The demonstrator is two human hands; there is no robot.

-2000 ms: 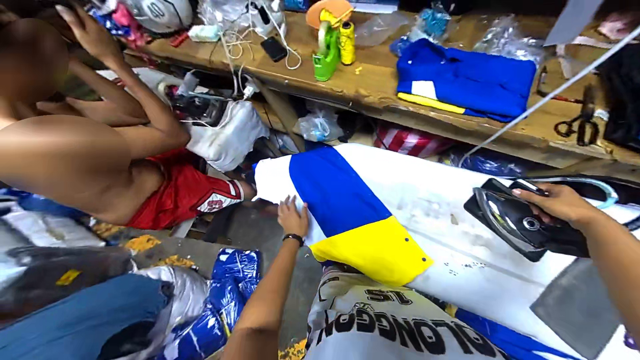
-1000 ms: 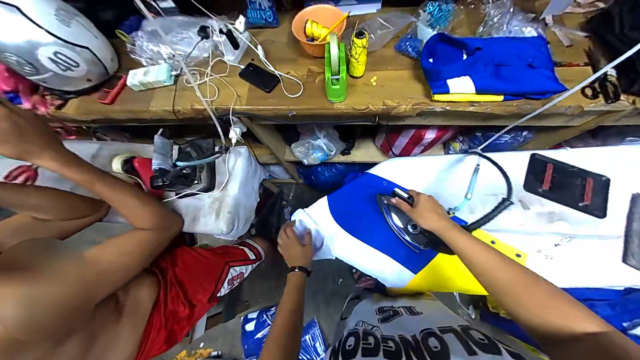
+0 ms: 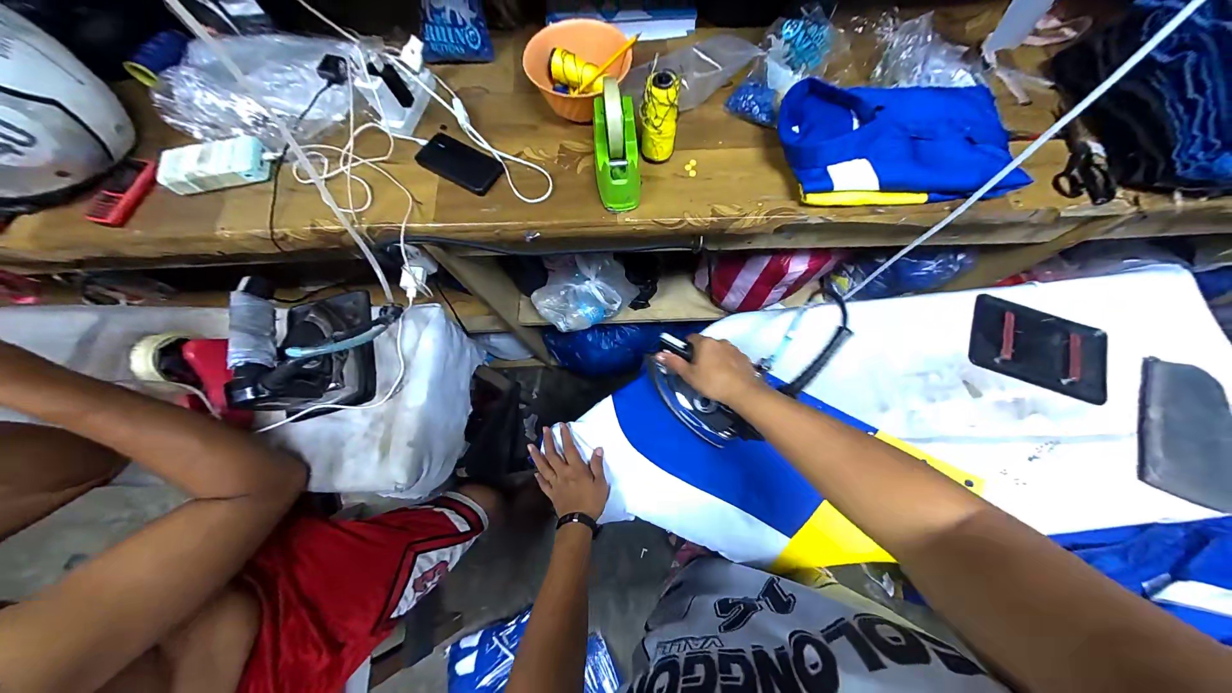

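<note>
A garment piece of white, blue and yellow fabric (image 3: 707, 462) lies over the narrow end of a white padded ironing board (image 3: 924, 375). My right hand (image 3: 717, 371) grips the handle of a clothes iron (image 3: 695, 406), whose soleplate rests on the blue part. At the white end of the fabric, my left hand (image 3: 573, 476) lies flat with spread fingers, a dark band at its wrist. On the board to the right are a black rest plate with two reddish strips (image 3: 1039, 348) and a dark grey pad (image 3: 1186, 433).
A person in red shorts (image 3: 337, 587) sits at left, beside a second iron (image 3: 327, 351) on a white padded surface. A wooden shelf (image 3: 712, 217) behind holds a green tape dispenser (image 3: 616, 159), an orange bowl (image 3: 577, 58), a phone (image 3: 460, 164) and a folded blue garment (image 3: 895, 135). A cord crosses above the board.
The iron, held off the fabric over the rest plate at first, came down onto the blue part and has since moved up and left along it. My left hand has opened out flat at the white end.
</note>
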